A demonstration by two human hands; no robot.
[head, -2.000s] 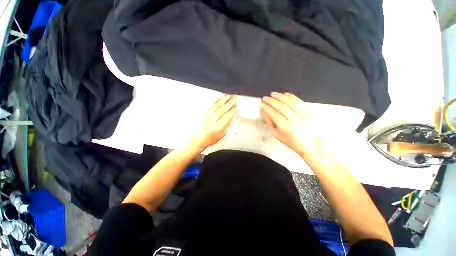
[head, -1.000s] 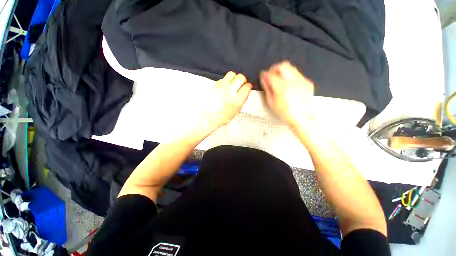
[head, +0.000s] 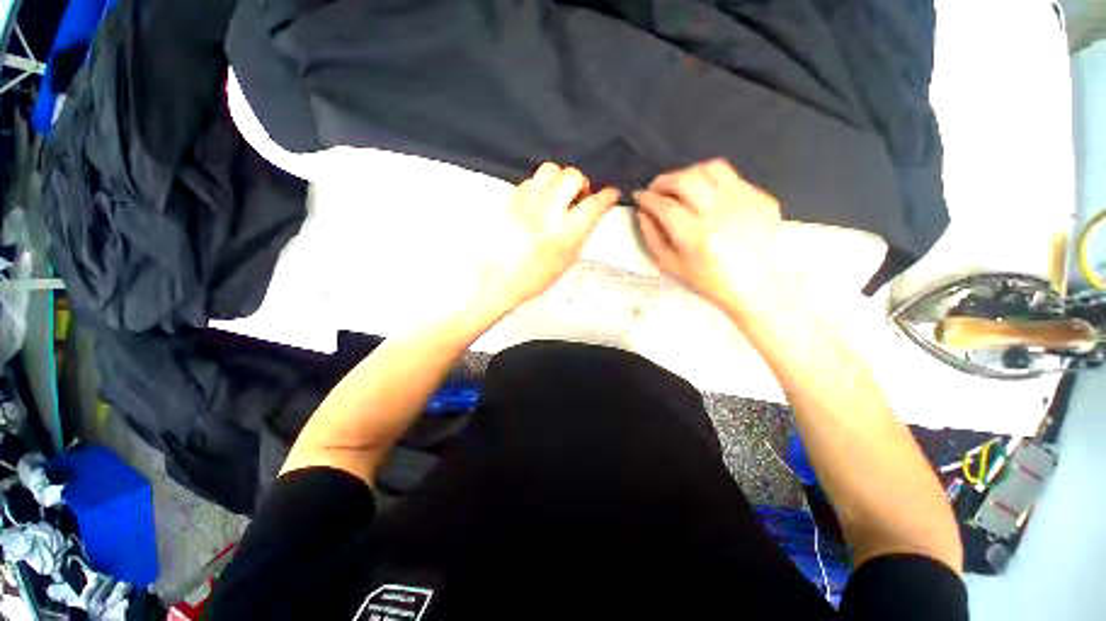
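A large black garment [head: 485, 91] lies spread over the white pressing board [head: 388, 243], its near edge running across the middle. My left hand [head: 560, 224] pinches this edge between thumb and fingers. My right hand [head: 703, 224] grips the same edge just to the right, its fingers curled and slightly blurred. The two hands are close together with a small dark bit of the edge between them. The steam iron [head: 1013, 328] rests on the board at the right, untouched.
A crumpled black garment pile [head: 170, 182] hangs at the left. Blue crates [head: 109, 516] stand at the lower left. Yellow-handled snips [head: 980, 463] and a grey metal box [head: 1016, 489] lie at the lower right. A yellowish hose [head: 1088, 249] is at the far right.
Both hands have gone from lying flat at the garment edge to pinching it. The edge between them is now drawn up slightly. The iron stays at the right.
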